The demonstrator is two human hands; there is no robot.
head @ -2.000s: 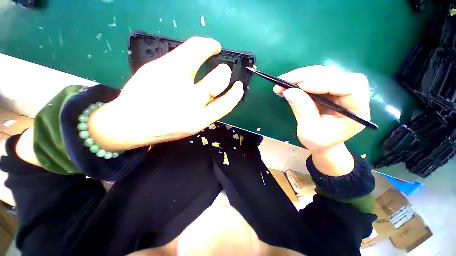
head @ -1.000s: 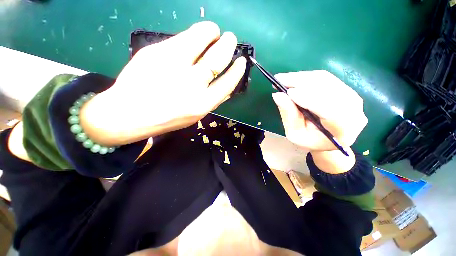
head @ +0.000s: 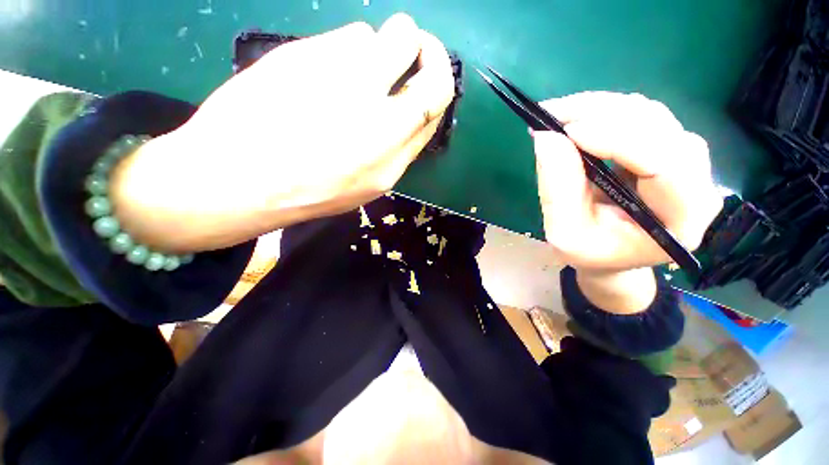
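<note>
My left hand (head: 309, 136) lies flat over a black plastic housing (head: 257, 47) on the glossy green surface and covers most of it; only the housing's left corner and right edge show. What the fingertips do on it is partly hidden. My right hand (head: 627, 173) holds black tweezers (head: 619, 191) with pale lettering on the side. The tweezer tips are a little apart, point to the upper left and sit just right of the housing, not touching it. No part shows between the tips.
Stacked black housings (head: 773, 227) stand at the right edge of the green surface (head: 509, 182). Pale scraps (head: 391, 255) lie on my dark-clothed lap. Cardboard boxes (head: 727, 377) and a blue-and-red item (head: 759, 334) are on the floor at lower right. Thin pale strips lie at upper left.
The tweezers have come away from the housing's right end and their tips have parted. My right hand has moved right. My left hand and the housing have shifted slightly up in the picture.
</note>
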